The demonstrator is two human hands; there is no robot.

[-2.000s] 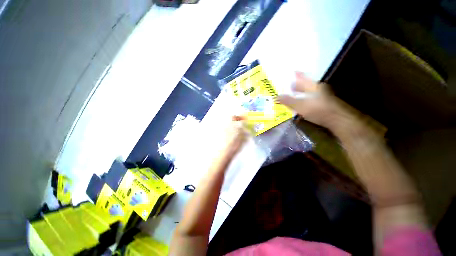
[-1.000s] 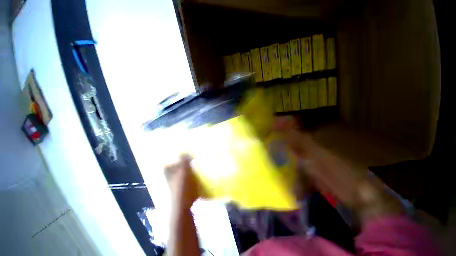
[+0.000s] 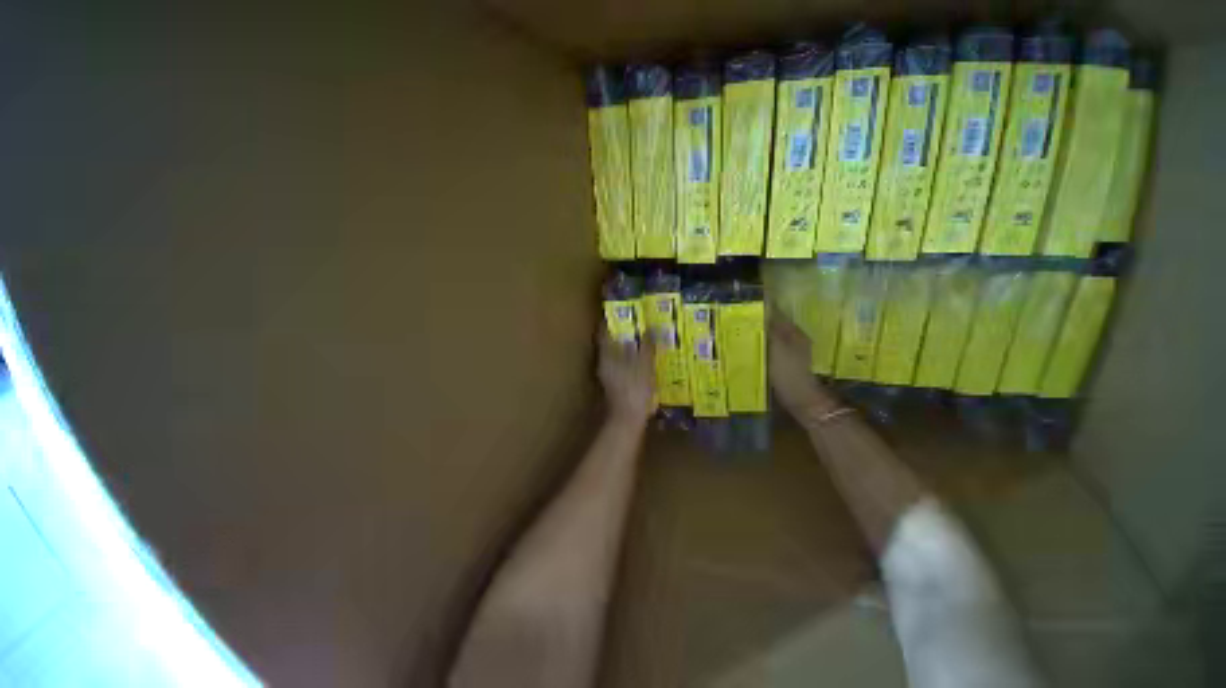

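Note:
Both my hands reach down inside a large brown carton point(image 3: 336, 336). My left hand point(image 3: 628, 378) is at the left end of the lower row of bagged yellow boxes point(image 3: 705, 356), its fingers on the leftmost boxes. My right hand point(image 3: 793, 360) is against the right side of a plain yellow box point(image 3: 742, 355) in that row. Several boxes stand upright between my two hands. The fingertips are partly hidden among the boxes, so the exact hold is hard to see.
An upper row of bagged yellow boxes point(image 3: 848, 161) with black ends stands along the carton's far side. More bagged boxes point(image 3: 948, 325) continue the lower row to the right of my right hand. A bright white surface point(image 3: 67, 565) shows at the lower left, outside the carton.
The view has moved from the bench into the carton. My hands, earlier holding a blurred yellow box above the bench, are now down among the boxes in the lower row.

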